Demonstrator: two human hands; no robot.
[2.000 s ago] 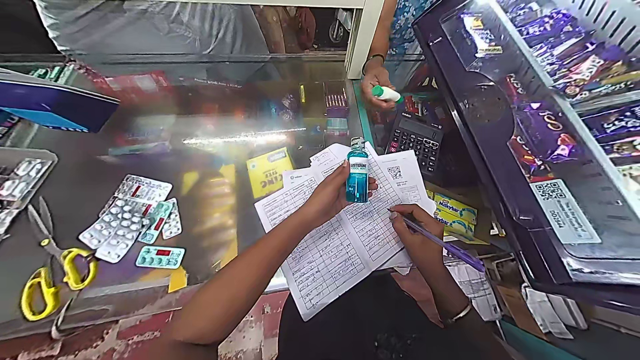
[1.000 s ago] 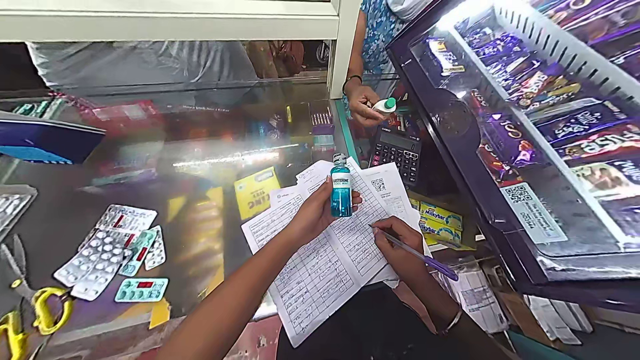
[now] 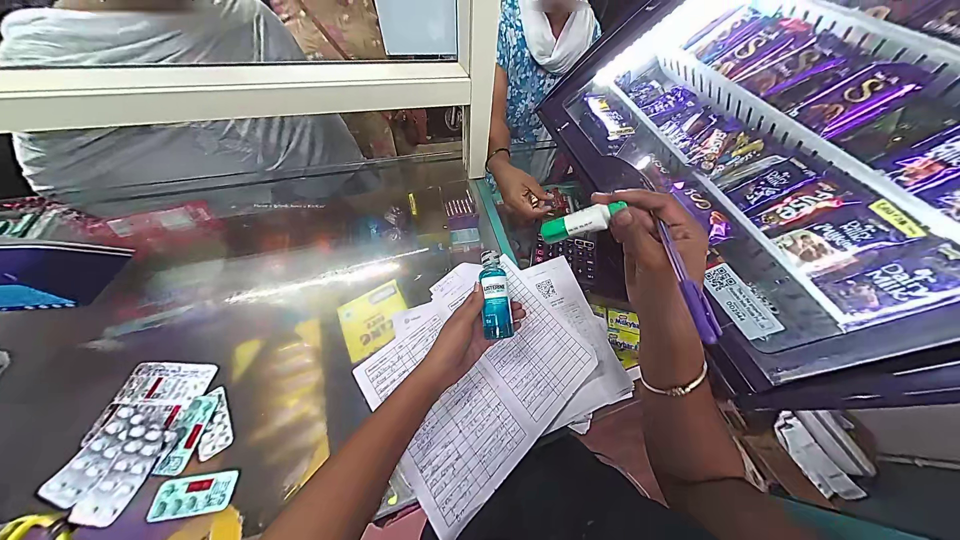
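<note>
My left hand (image 3: 469, 330) holds a small mouthwash bottle (image 3: 496, 296) of blue-green liquid upright over handwritten, ruled paper sheets (image 3: 480, 435). Raised at the right, my right hand (image 3: 660, 232) grips a small white tube with green ends (image 3: 585, 222) between thumb and fingers. A purple pen (image 3: 686, 292) is also tucked in that hand, pointing down. Just beyond the tube is another person's hand (image 3: 523, 193), apart from mine, with small things at its fingertips. A calculator (image 3: 574, 259) lies below the tube, partly hidden.
Blister packs of tablets (image 3: 124, 450) lie at the left on the glass counter (image 3: 285, 390), near yellow-handled scissors (image 3: 34, 525). A chocolate display case (image 3: 795, 337) stands tilted at the right. A window frame (image 3: 300, 86) crosses the far side. A yellow packet (image 3: 371, 319) lies beside the papers.
My right hand has risen from the papers and now holds the white-and-green tube, which the other person's hand held before. My left hand still holds the bottle.
</note>
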